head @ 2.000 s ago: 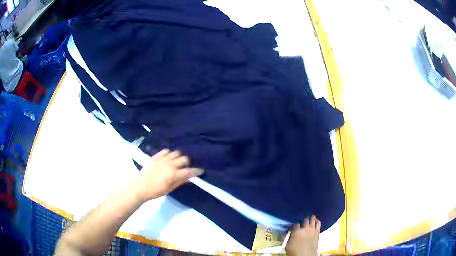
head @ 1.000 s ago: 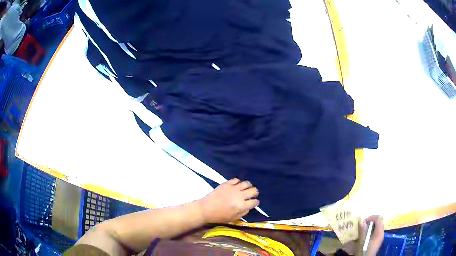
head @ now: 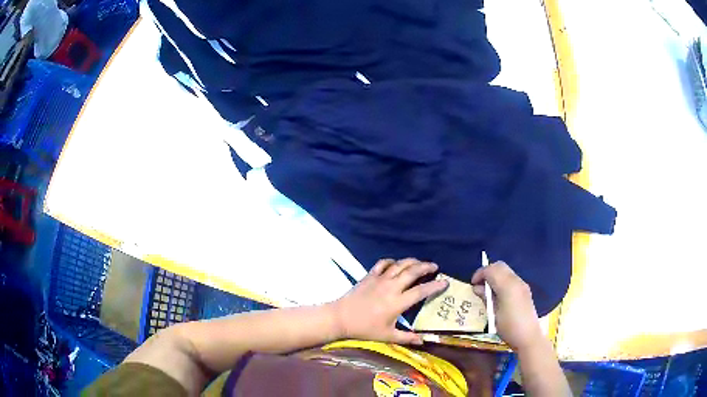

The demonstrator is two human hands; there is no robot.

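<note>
A dark navy garment piece (head: 403, 170) lies spread over the white table up to its near edge, with a white strip (head: 291, 205) along its left side. A tan card template (head: 452, 308) with handwritten marks lies on its near edge. My left hand (head: 391, 298) presses flat at the card's left side, fingertips on its top left corner. My right hand (head: 508, 298) holds a thin white marking pen (head: 488, 287) upright at the card's right edge. The pen's lower end is at the card's lower right corner.
The white tabletop (head: 147, 170) has yellow-orange tape (head: 562, 70) along its edge and seam. Blue crates (head: 77, 271) stand below the near left edge, with brown cardboard (head: 124, 291) inside. Red stools (head: 15, 209) are at the left. A white basket (head: 698, 77) is cut off at the right. A maroon apron (head: 310, 376) is at my lap.
The card and pen have moved from off the table's near edge onto the navy cloth. My left hand has moved right to the card's side. The view has shifted slightly.
</note>
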